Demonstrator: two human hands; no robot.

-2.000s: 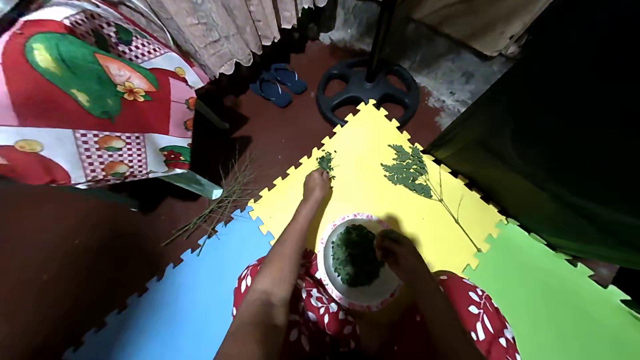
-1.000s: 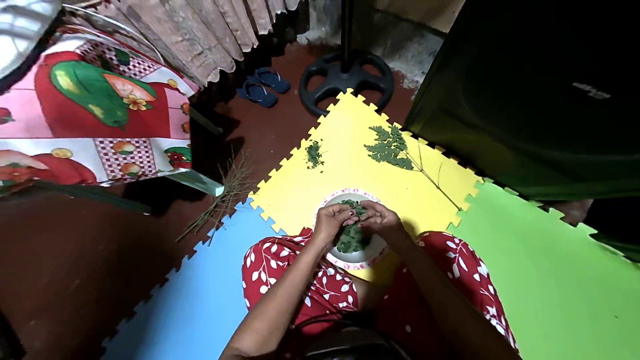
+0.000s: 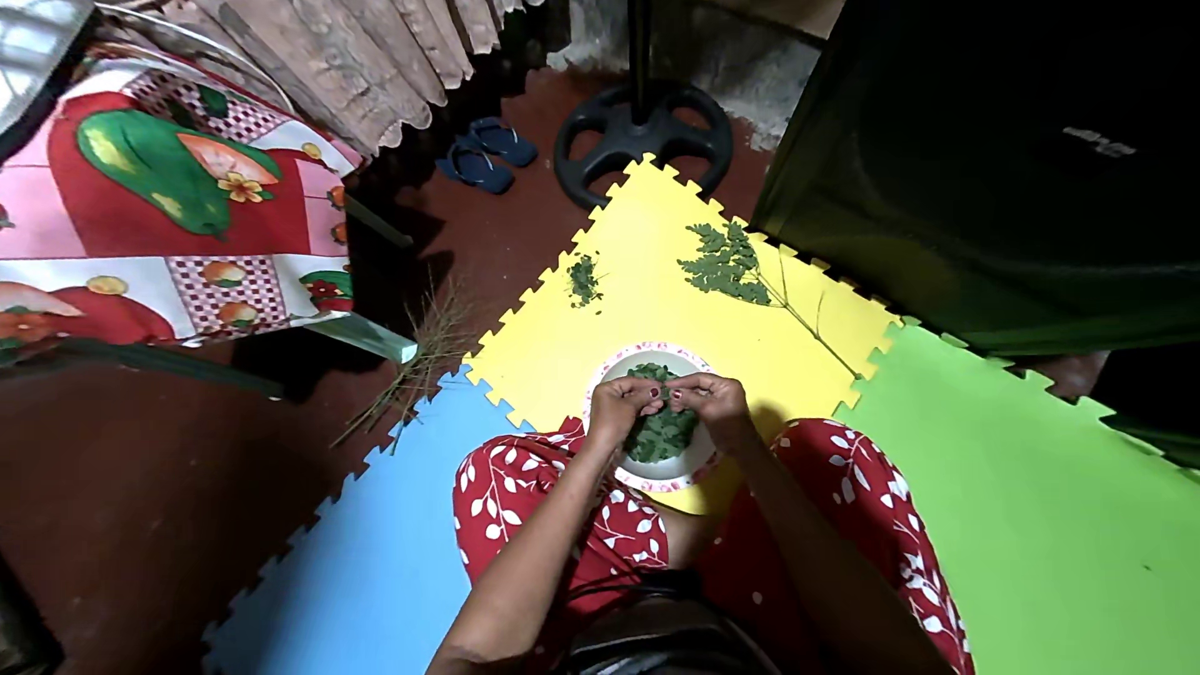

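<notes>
Over a white bowl with a pink-patterned rim [image 3: 647, 485] my left hand [image 3: 622, 405] and my right hand [image 3: 714, 401] meet, fingertips nearly touching. Between them they pinch a small bit of green leaf, mostly hidden by the fingers. Loose green leaves [image 3: 661, 439] lie heaped in the bowl, which stands in front of my crossed legs. Beyond it, on the yellow foam mat [image 3: 647, 309], are a small pile of leaf bits [image 3: 583, 280] on the left and a leafy branch [image 3: 727, 267] with a long thin stem on the right.
Blue [image 3: 375, 553] and green foam mats [image 3: 1022, 506] join the yellow one. Bare twigs [image 3: 422, 361] lie at the left edge. Blue flip-flops [image 3: 487, 155] and a black round stand base [image 3: 642, 141] are beyond. A fruit-print cloth [image 3: 178, 206] hangs left; a large dark object [image 3: 1012, 187] stands right.
Two seconds ago my left hand was at the small leaf pile on the yellow mat; it has come back to the bowl. Both hands have stayed together over the bowl since one second ago.
</notes>
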